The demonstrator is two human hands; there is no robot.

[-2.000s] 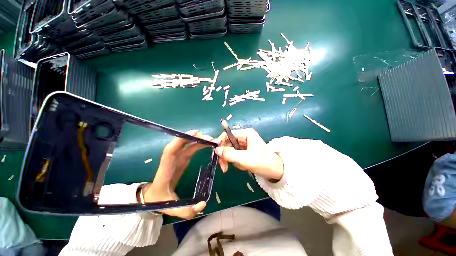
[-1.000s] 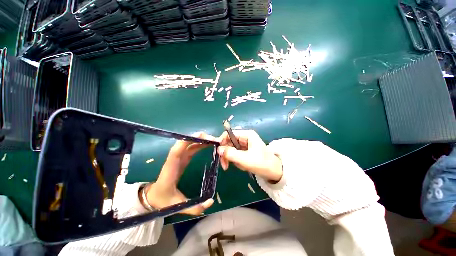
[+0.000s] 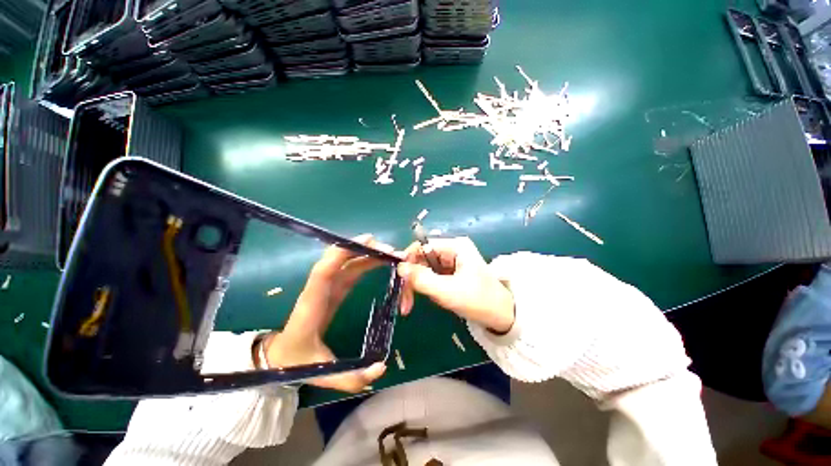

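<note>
A black phone middle frame (image 3: 137,273) is held tilted above the near edge of the mat, its closed end with orange flex cable and round hole to the left. My left hand (image 3: 319,309) grips the frame near its right short end, fingers at the far side and thumb at the near side. My right hand (image 3: 456,282) holds the tweezers (image 3: 422,238), which point up and away, and its fingertips touch the frame's far right corner. Whether a small strip is between those fingertips cannot be told.
Liner strips (image 3: 524,118) lie heaped on the green mat (image 3: 620,182), with more strips and bits nearer. Stacked frames (image 3: 383,36) stand at the back and left. A ribbed stack (image 3: 752,187) stands at right. A person's blue sleeve (image 3: 802,337) shows at right, another at lower left.
The frame's closed end dipped nearer me, then rose and tilted back. My right hand stays at the corner; the tweezers show less behind its fingers.
</note>
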